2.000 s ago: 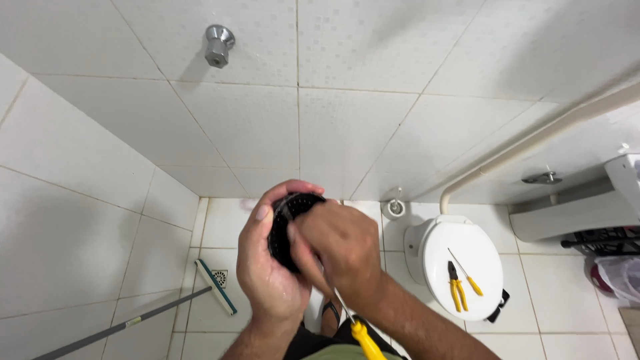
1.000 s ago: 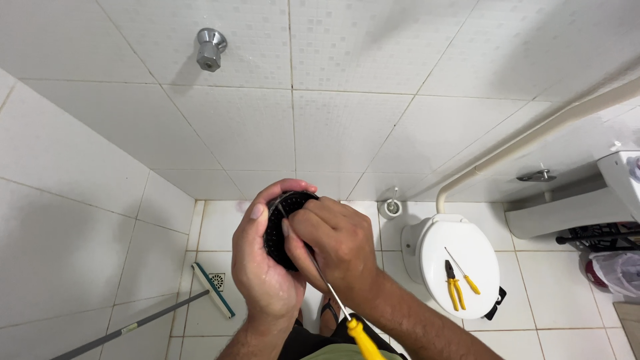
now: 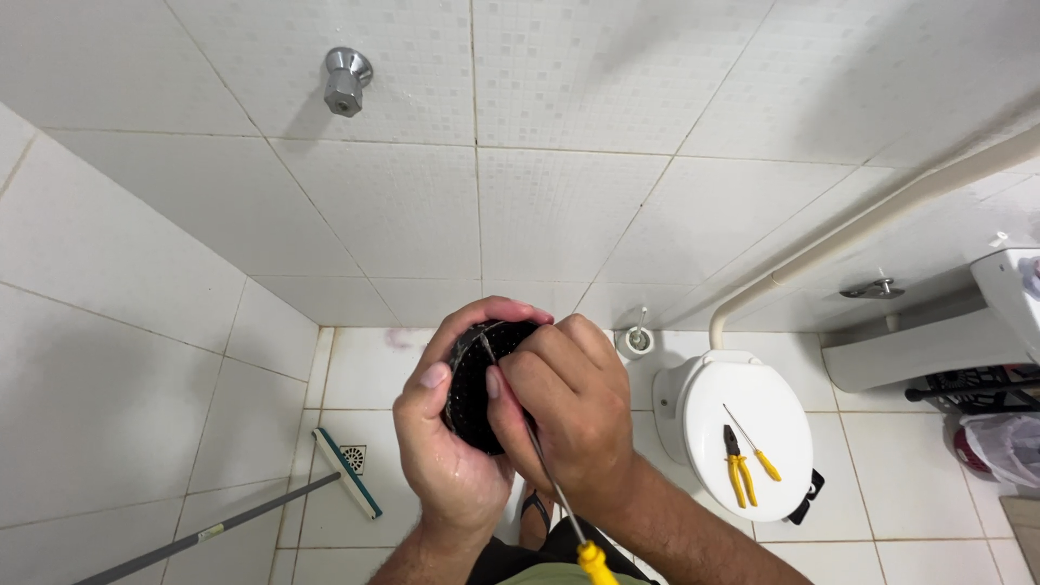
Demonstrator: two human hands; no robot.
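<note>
Cupped around a round black perforated piece (image 3: 471,390), my left hand (image 3: 455,431) keeps its open side facing up. The piece looks like a shower head part, though the picture does not settle it. My right hand (image 3: 569,398) grips a screwdriver (image 3: 561,491) by its metal shaft, and the tip touches the inner rim at the upper left of the piece. The yellow handle hangs down toward my body. My right fingers hide the right part of the black piece.
Pliers (image 3: 738,471) and another yellow-handled screwdriver (image 3: 756,447) lie on the closed toilet lid (image 3: 715,390). A chrome wall fitting (image 3: 345,85) is at the upper left. A squeegee (image 3: 348,473) lies beside a floor drain (image 3: 354,459). A toilet brush holder (image 3: 634,342) stands by the wall.
My right hand has shifted slightly on the black piece, and the screwdriver's tip now shows at the inner rim. My left hand keeps its hold.
</note>
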